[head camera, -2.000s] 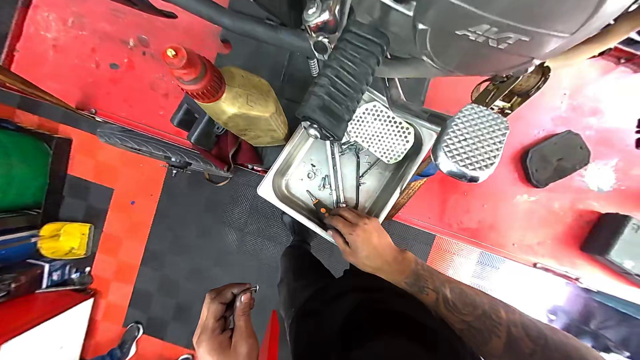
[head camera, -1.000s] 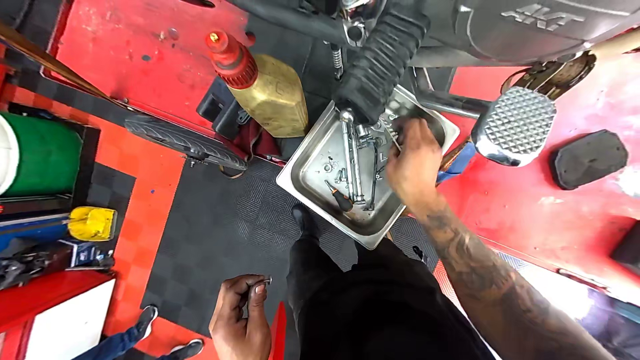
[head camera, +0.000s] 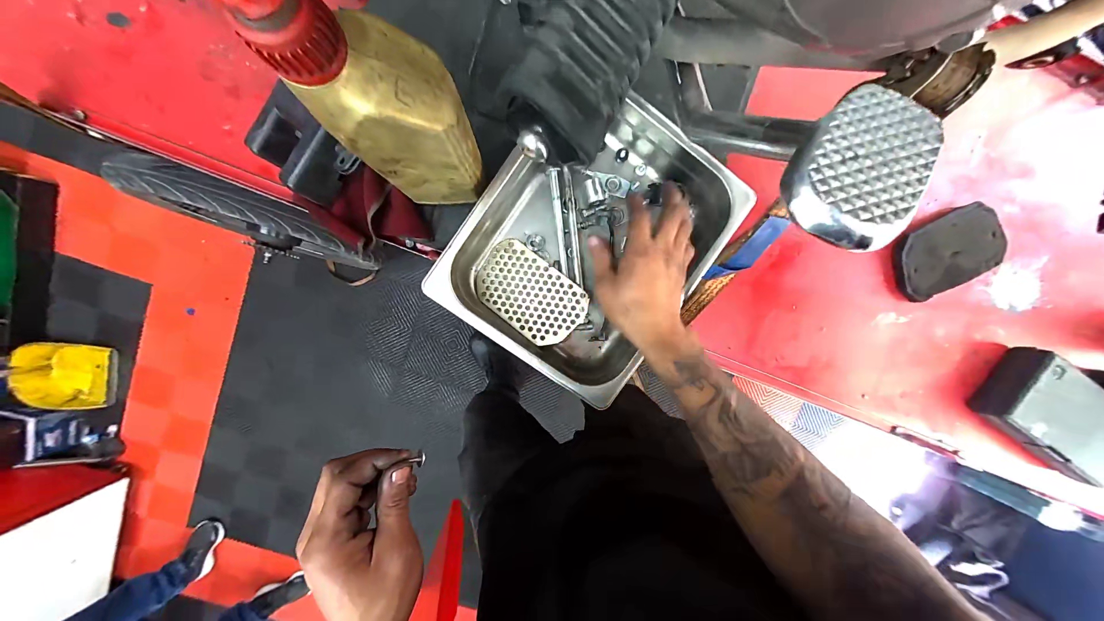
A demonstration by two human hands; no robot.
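Observation:
My right hand [head camera: 647, 272] is spread, fingers apart, over the right side of a steel tray [head camera: 522, 349]; its fingertips reach among small metal parts, and whether they touch any is unclear. Long metal tools [head camera: 567, 216], one perhaps a ratchet handle, lie in the tray beside washers and bolts. A perforated metal plate [head camera: 533, 291] rests in the tray's near left part. Low at the left, my left hand [head camera: 366, 526] pinches a small metal fastener [head camera: 416, 460] between thumb and forefinger.
Above the tray hang a ribbed black rubber grip [head camera: 586, 69] and a textured metal pedal [head camera: 867, 164] of a motorcycle. A yellow bottle with a red cap [head camera: 397, 112] stands upper left. A black pad [head camera: 949, 250] lies on the red surface. Another person's shoes [head camera: 203, 548] show lower left.
The perforated plate, at the tray's far right two seconds ago, now lies near left. My right hand has moved from the tray's near edge to its right side. The view has moved closer.

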